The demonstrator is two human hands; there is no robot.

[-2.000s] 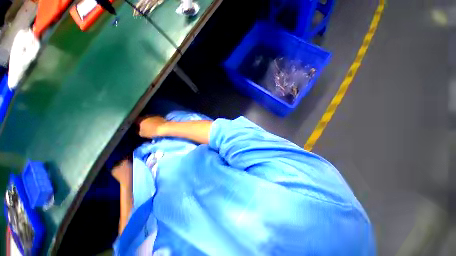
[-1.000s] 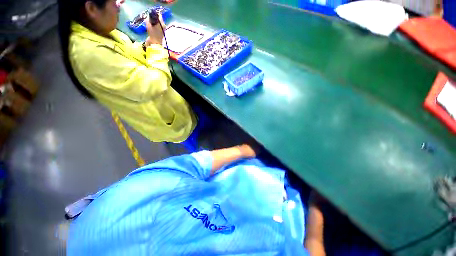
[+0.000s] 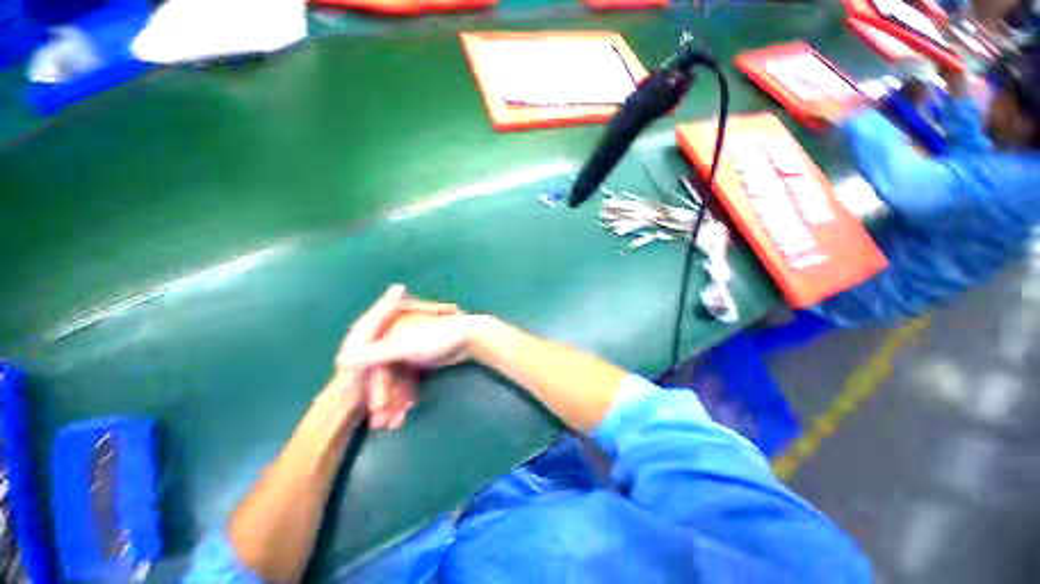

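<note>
My left hand (image 3: 367, 342) and my right hand (image 3: 428, 340) are clasped together over the near part of the green bench (image 3: 251, 285). My right hand lies across my left from the right side. The fingers overlap and blur together, so which finger is whose is unclear. No tool or part shows in either hand. The black electric screwdriver (image 3: 625, 131) hangs tilted above the bench, ahead and to the right of my hands, with its black cord looping down.
Pale wire leads (image 3: 650, 217) lie under the screwdriver. Orange trays with white panels (image 3: 559, 71) stand beyond and to the right (image 3: 787, 211). A blue bin (image 3: 105, 496) is at lower left, a white bag (image 3: 222, 29) at far left. A person in blue (image 3: 924, 171) works at right.
The view has swung from the yellow-clad neighbour's side towards the screwdriver and panels. My hands, earlier low at the bench edge and apart, are now together over the bench.
</note>
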